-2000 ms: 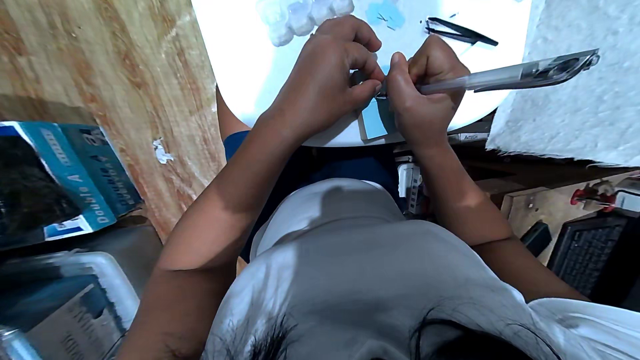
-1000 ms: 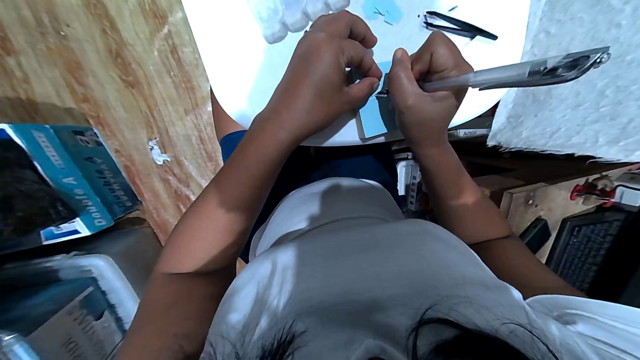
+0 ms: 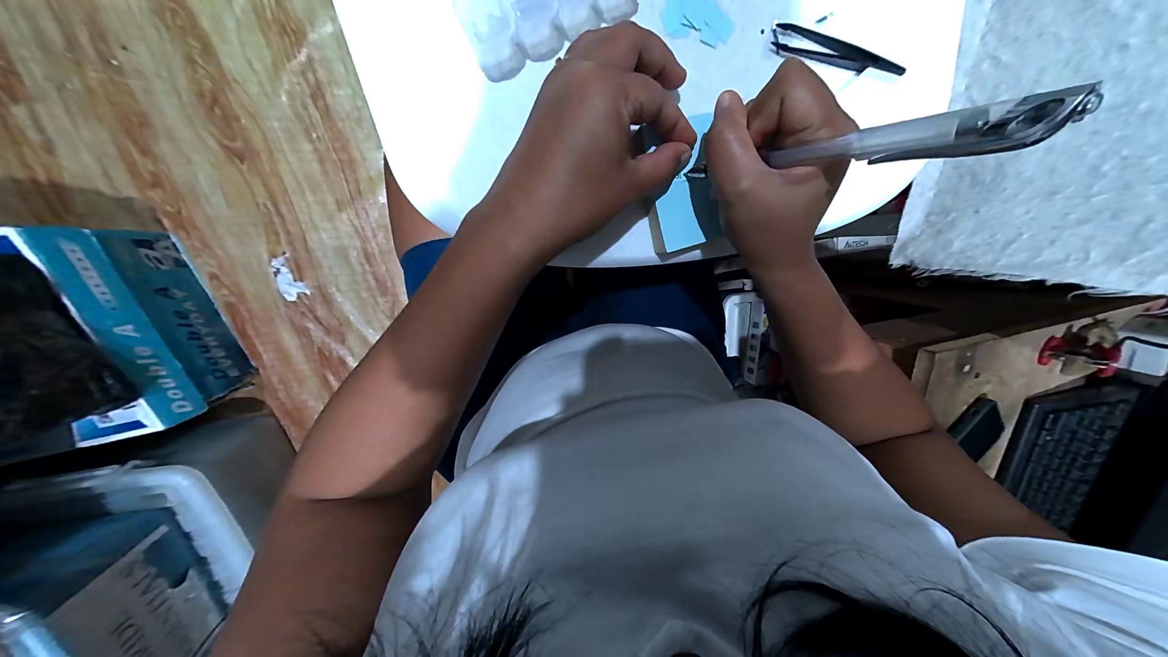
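Over the white round-edged board (image 3: 429, 173), my right hand (image 3: 776, 164) is closed around a capped clear pen (image 3: 949, 135), its cap end pointing right. Beside it my left hand (image 3: 602, 137) bends its thumb and index finger together; a small dark thing shows between the fingers, too hidden to name. Both hands almost meet above a light-blue paper slip (image 3: 680, 214) that lies near the board's lower edge. Black tweezers (image 3: 839, 50) rest above my right hand. Blue paper scraps (image 3: 698, 20) and a clear plastic tray with rounded cups (image 3: 538, 27) are at the top.
White fibrous sheet (image 3: 1058, 210) lies at the right, above a keyboard (image 3: 1068, 447) and a red metal piece (image 3: 1077, 354). At the left are a wood-grain surface (image 3: 301, 119), a blue Double A carton (image 3: 155, 319) and a white plastic bin (image 3: 214, 520).
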